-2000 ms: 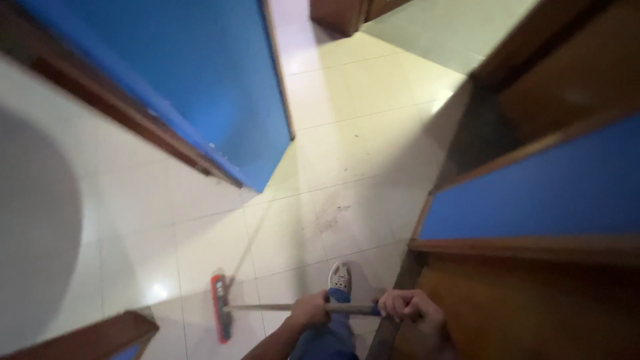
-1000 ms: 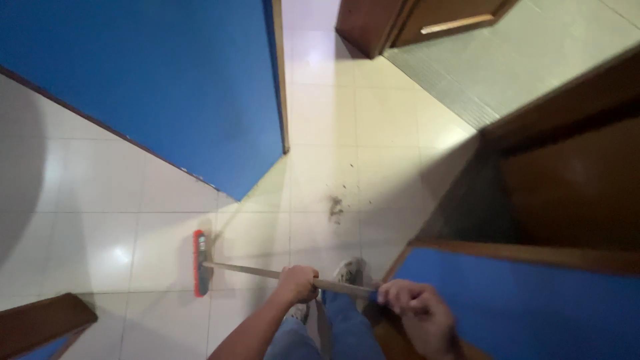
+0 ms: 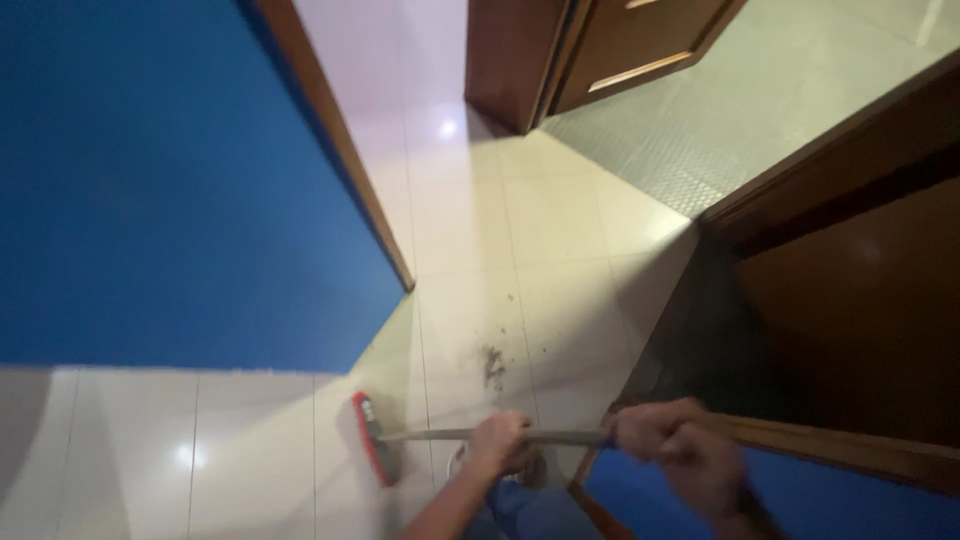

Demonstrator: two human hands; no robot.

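My left hand is closed around the middle of a broom's long handle. Nearer the handle's end, at the right, my right hand grips it too; both hands are a little blurred. The handle lies nearly level across the view. At its left end the broom head, red and dark, rests on the tiled floor beside the blue wall's corner. A small heap of dark dirt with scattered bits lies on the tiles ahead of my left hand, apart from the broom head.
A blue wall with a brown wooden edge fills the left. A brown wooden door stands at the top, by a textured greenish floor. Dark wood and a lower blue panel border the right. My shoes are partly hidden below the handle.
The broom head has come closer to my feet and to the blue wall's corner. Both hands have kept hold of the handle. The view has shifted.
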